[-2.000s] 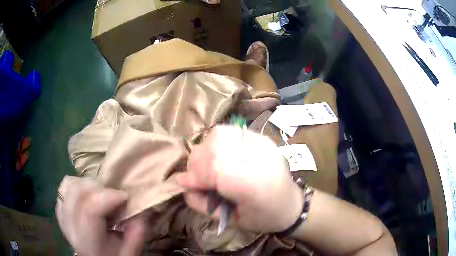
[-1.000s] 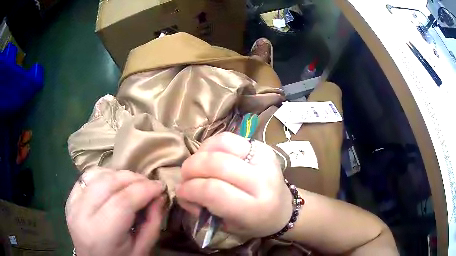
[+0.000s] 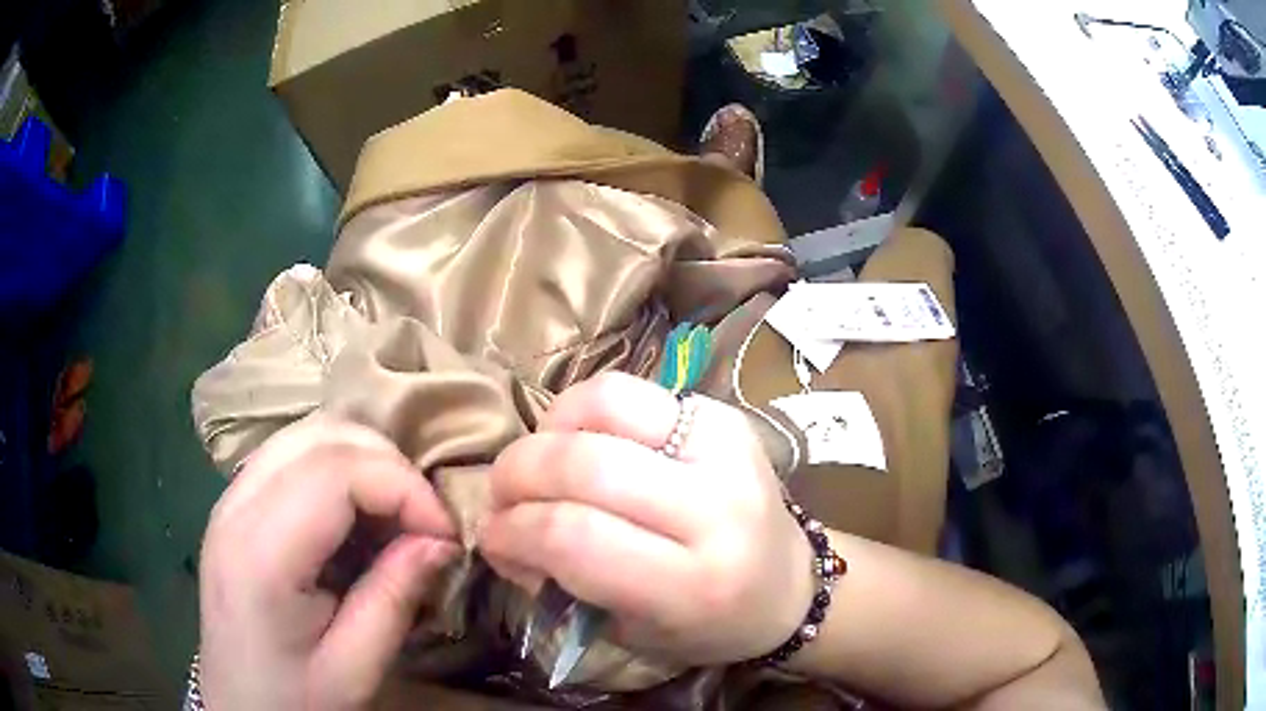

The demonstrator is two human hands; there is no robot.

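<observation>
A coat lies over the lap, with shiny beige-gold satin lining (image 3: 507, 271) bunched above and between my hands. Its matte camel shell (image 3: 555, 146) folds around the far side. My left hand (image 3: 326, 556) pinches the lining edge between thumb and forefinger. My right hand (image 3: 646, 521) pinches the same edge right beside it. Thread snips (image 3: 572, 650) are held in my right palm, blades pointing down toward me. A green-blue and yellow cord (image 3: 685, 358) sticks up behind my right hand. Any thread at my fingertips is too small to tell.
White hang tags (image 3: 875, 311) on a white string lie on the garment's right. A large carton (image 3: 472, 56) stands beyond the lap. A blue plastic bin or stool (image 3: 56, 222) is at left. A white-topped table (image 3: 1111, 125) at right bears dark tweezers or a slim tool (image 3: 1180, 177).
My left hand has come in from the lower left to meet my right fingertips at the lining. In the last second, my left fingers straightened slightly and both hands stayed close together.
</observation>
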